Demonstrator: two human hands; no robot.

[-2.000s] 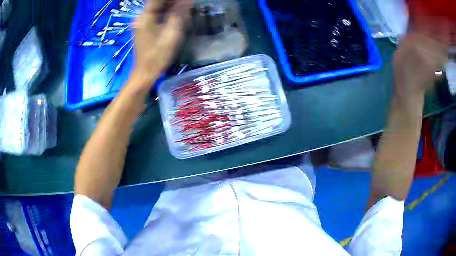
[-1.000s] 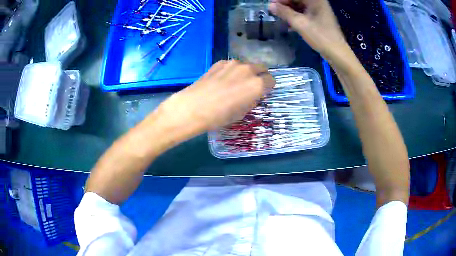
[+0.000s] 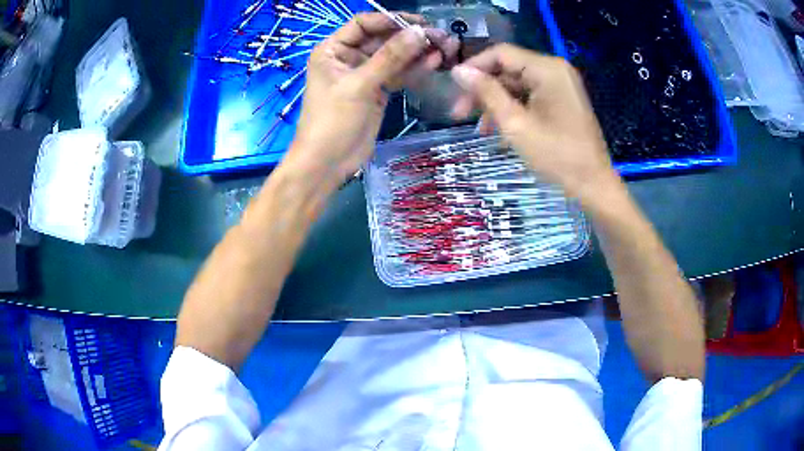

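My left hand (image 3: 357, 84) is at the top centre with its fingers closed on a thin white rod (image 3: 388, 12), whose end sticks out up and left. My right hand (image 3: 529, 110) is just right of it, fingertips close to the left fingertips; whether it pinches a small ring is too blurred to tell. Both hands are over the grey metal press fixture (image 3: 472, 25), partly hiding it. The clear plastic box (image 3: 392, 273) full of red-and-white rods lies below the hands, nearest my body.
The left blue tray (image 3: 231, 132) holds fanned-out rods with dark collars. The right blue tray (image 3: 705, 162) holds many black rings and several shiny ones. Frosted clear boxes (image 3: 70, 189) stand at the left, clear containers (image 3: 749, 62) at the far right. A blue crate (image 3: 106, 379) is below left.
My left hand has moved from over the clear box up to the fixture, now with a rod in it. My right hand has come slightly down and left, beside the left hand.
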